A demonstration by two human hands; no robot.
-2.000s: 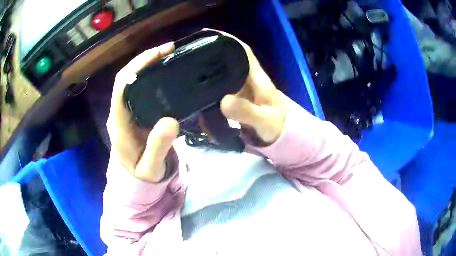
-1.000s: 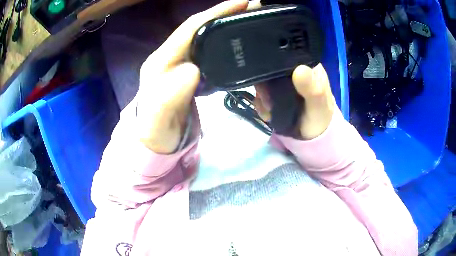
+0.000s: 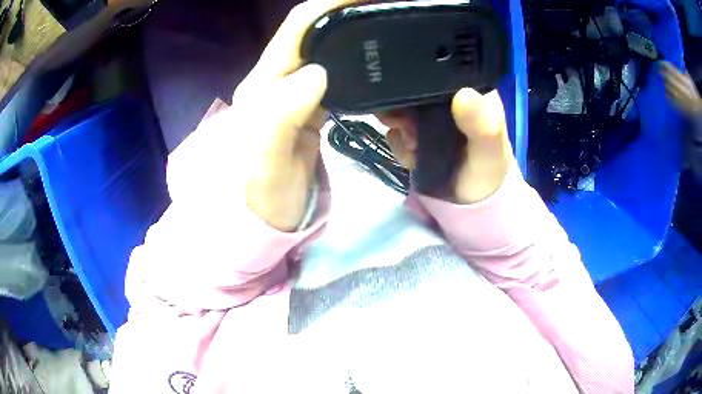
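Observation:
A black corded appliance [image 3: 408,58] with an oval head is held up at the top centre, its lettered back facing me. My left hand [image 3: 289,115] grips its left end, thumb on the near edge. My right hand [image 3: 481,138] grips its right end, thumb on the near edge. A dark stem or strap [image 3: 439,150] hangs below the head against my right hand. The coiled black power cord [image 3: 369,150] hangs between my hands, above my lap. The fingers behind the head are mostly hidden.
A blue bin [image 3: 92,200] stands at the left, with whitish plastic bags [image 3: 19,246] beside it. Another blue bin [image 3: 627,223] at the right holds black corded units [image 3: 573,115]. Another person's hand [image 3: 679,88] is at the right edge. A bench corner shows at upper left.
The appliance has turned so its lettered back faces me and has moved right and up in view. The red and green buttons have left the view. Another person's hand has appeared at the right.

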